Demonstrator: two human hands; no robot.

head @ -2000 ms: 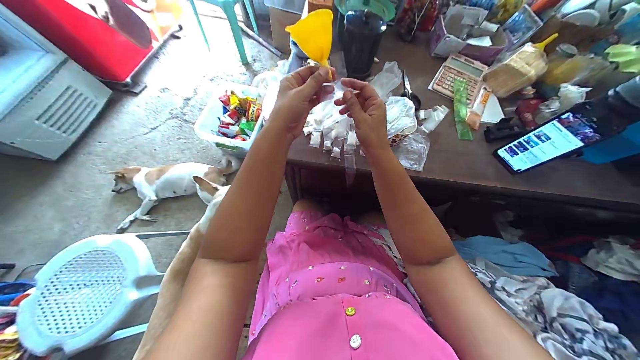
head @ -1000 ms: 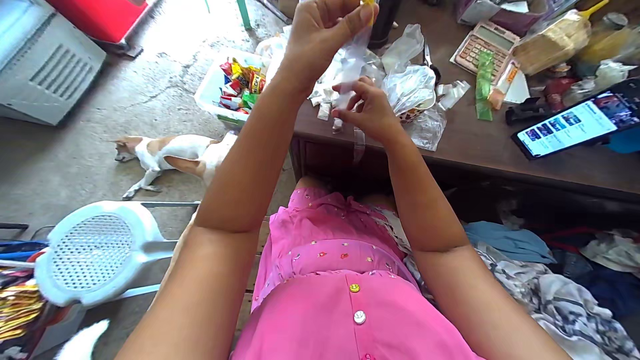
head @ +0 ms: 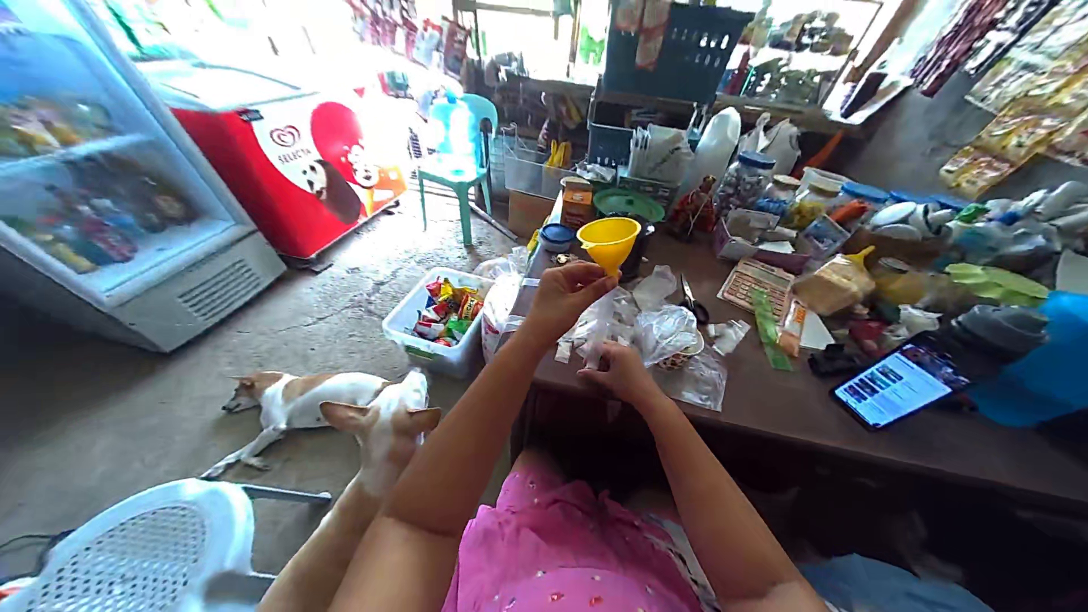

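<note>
My left hand point(head: 568, 297) grips the narrow lower end of a yellow plastic funnel point(head: 609, 241), held upright over the table's left part. A narrow clear plastic bag point(head: 602, 327) hangs below the funnel. Lower down, my right hand point(head: 619, 371) pinches the lower part of that bag between thumb and fingers. Whether anything is inside the bag cannot be told. Crumpled clear plastic bags point(head: 669, 333) and small white packets point(head: 564, 348) lie around my hands on the brown table point(head: 765, 395). Scissors point(head: 693, 299) lie just beyond the bags.
A white bin of colourful packets point(head: 399, 327) stands left of the table. One dog point(head: 319, 399) lies on the floor; another point(head: 378, 442) is beside my left arm. A calculator point(head: 755, 283), a lit phone point(head: 901, 382) and several jars point(head: 746, 178) are on the table. A plastic chair point(head: 161, 544) stands lower left.
The view has tilted up, bringing the freezer and shelves into sight. Two seconds ago my hands were close together near the funnel's lower end; now my right hand is lower on the bag.
</note>
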